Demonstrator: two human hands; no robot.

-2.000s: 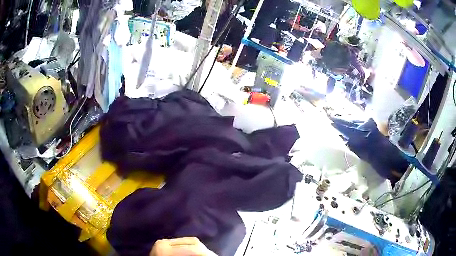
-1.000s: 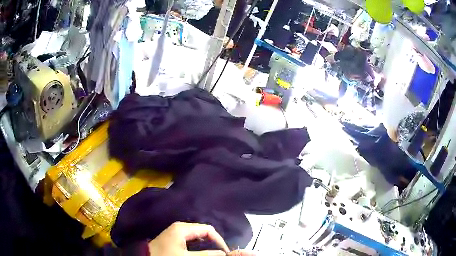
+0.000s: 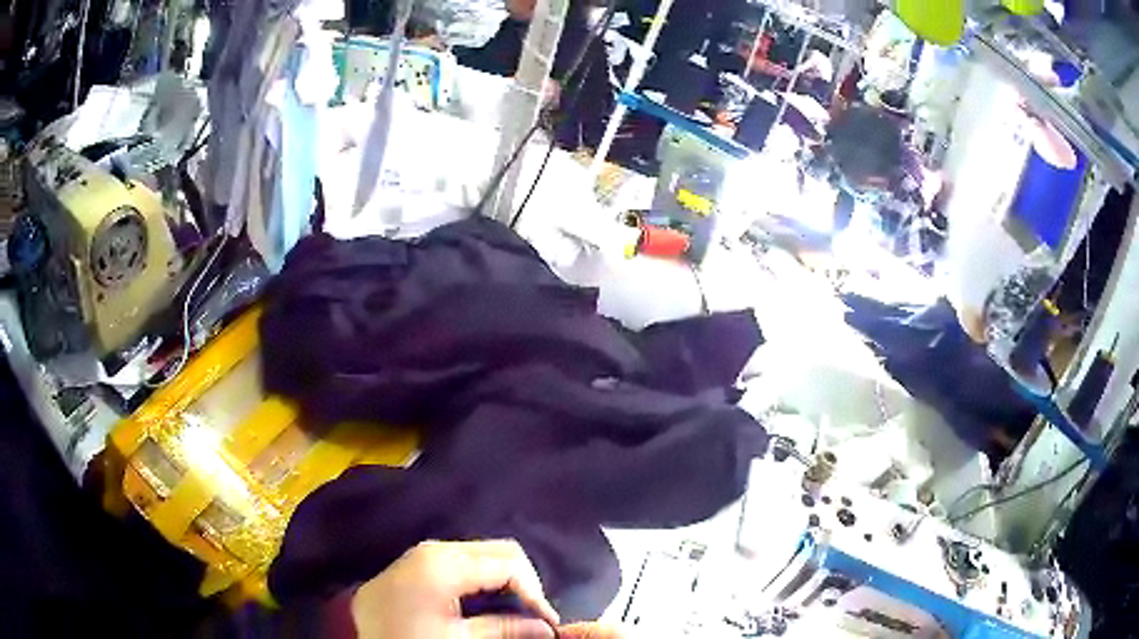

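A large dark navy, purple-looking garment lies heaped left of the sewing machine. My left hand is at the bottom edge over the garment's near part, fingers bent and partly cut off; what its fingertips hold cannot be told. A small bit of skin touches its fingertips at the bottom edge, perhaps a fingertip of my right hand; the rest is out of the picture. The white sewing machine head with a blue stripe is at the lower right, its left end beside the garment.
A yellow taped bundle lies under the garment's left side. A beige machine stands far left. A red spool is behind the garment. Dark cloth and a thread cone are at right. A person is in the background.
My left hand has come further into view from the bottom edge, with its fingers bent and meeting a bit of skin at right. The garment lies much the same; the camera view shifted slightly.
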